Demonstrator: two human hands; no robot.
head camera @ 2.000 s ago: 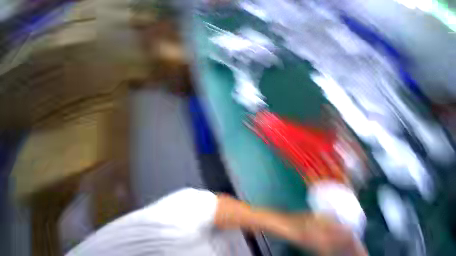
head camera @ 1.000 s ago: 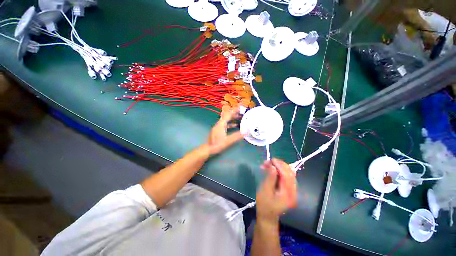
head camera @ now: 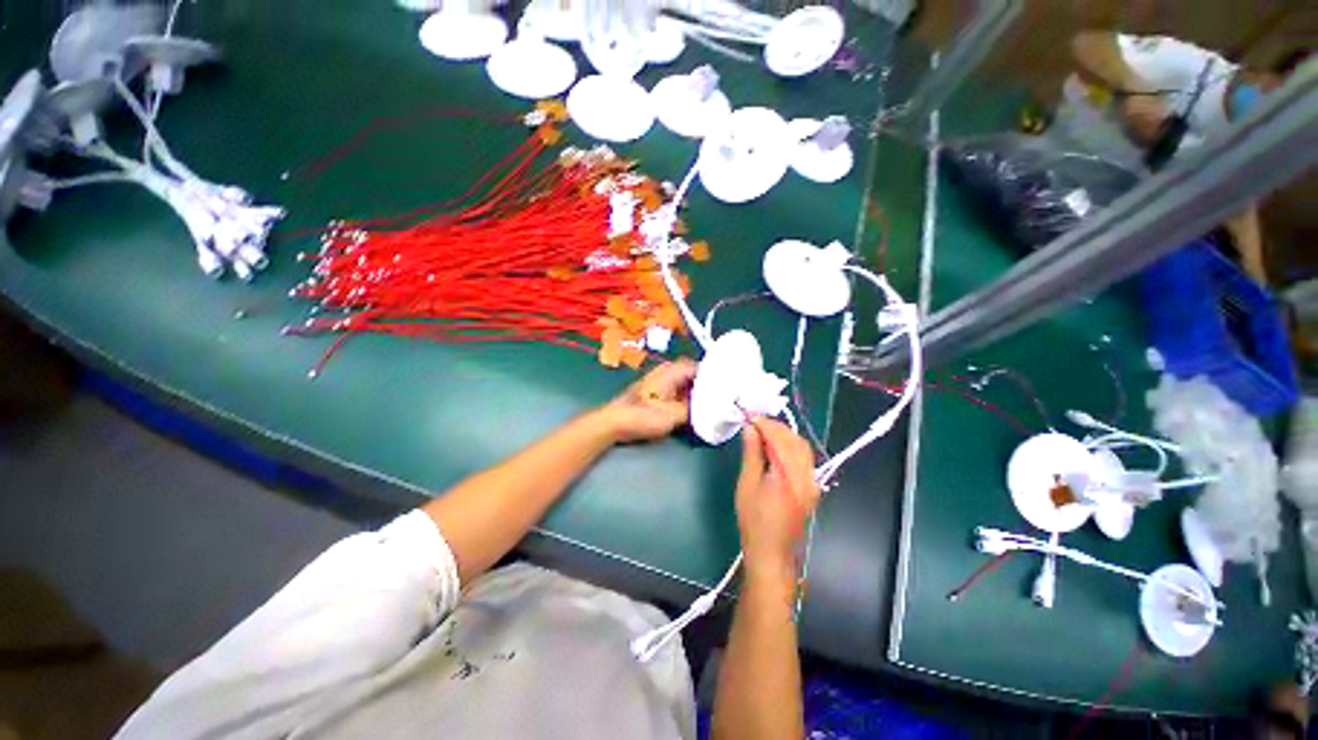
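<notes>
A white round housing (head camera: pixel 727 385) is held tilted over the bench's front part. My left hand (head camera: pixel 653 403) grips its left edge. My right hand (head camera: pixel 776 484) is at its lower right, fingers pinched on a thin red lead by the disc's centre. A white cable runs down past my right wrist to a white plug (head camera: pixel 653 640) at the bench edge. Red lead wires (head camera: pixel 448 268) lie in a fanned pile left of the disc, with orange tabs (head camera: pixel 625 321) at their right end. Another white disc (head camera: pixel 807 278) lies just beyond, its cable looping right.
More white discs (head camera: pixel 744 153) lie at the back. Bundled disc units with plugs (head camera: pixel 231 231) are at far left. A slanting metal post (head camera: pixel 1070 231) crosses the right side. Beyond it are discs, plastic bags (head camera: pixel 1214 448), a blue crate (head camera: pixel 1221 325) and another person's arm.
The held disc has turned from facing up to tilted. My right hand has moved up from the cable to the disc's centre. The view has shifted slightly right.
</notes>
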